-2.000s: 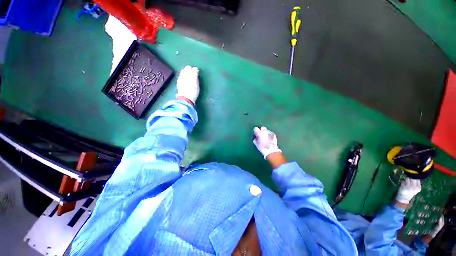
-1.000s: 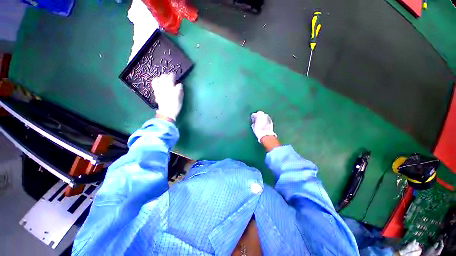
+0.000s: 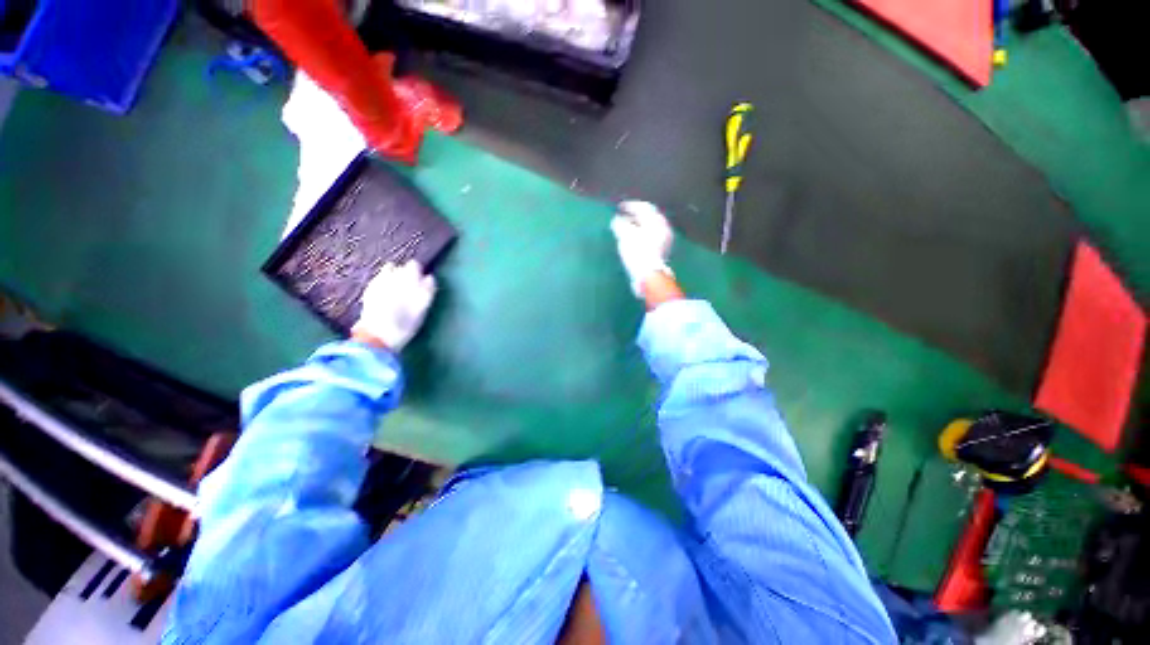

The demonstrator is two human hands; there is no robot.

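A black screw tray point(image 3: 423, 216) with many tiny silver screws stands tilted at an angle on the green mat at left. My left hand point(image 3: 397, 304), in a white glove, is at the tray's near right edge; its fingertips are over the rim, and whether they hold a screw is too small to tell. My right hand point(image 3: 642, 239), also white-gloved, is near the seam of green mat and dark strip, its fingers curled; what is in them cannot be seen. A hand screwdriver point(image 3: 737, 158) with a yellow-black handle lies on the dark strip to its right.
A black parts bin point(image 3: 505, 63) and a red bag point(image 3: 423, 114) are at the back left, a blue crate point(image 3: 95, 51) beyond. A black electric screwdriver point(image 3: 861, 470), a black-yellow reel point(image 3: 999, 444) and a green circuit board point(image 3: 1037, 548) are at right. Carrier frames point(image 3: 101, 444) stand at lower left.
My right hand has moved forward to the dark strip. My left hand has drawn back from over the screws to the tray's near edge. The view has shifted, showing more of the bin.
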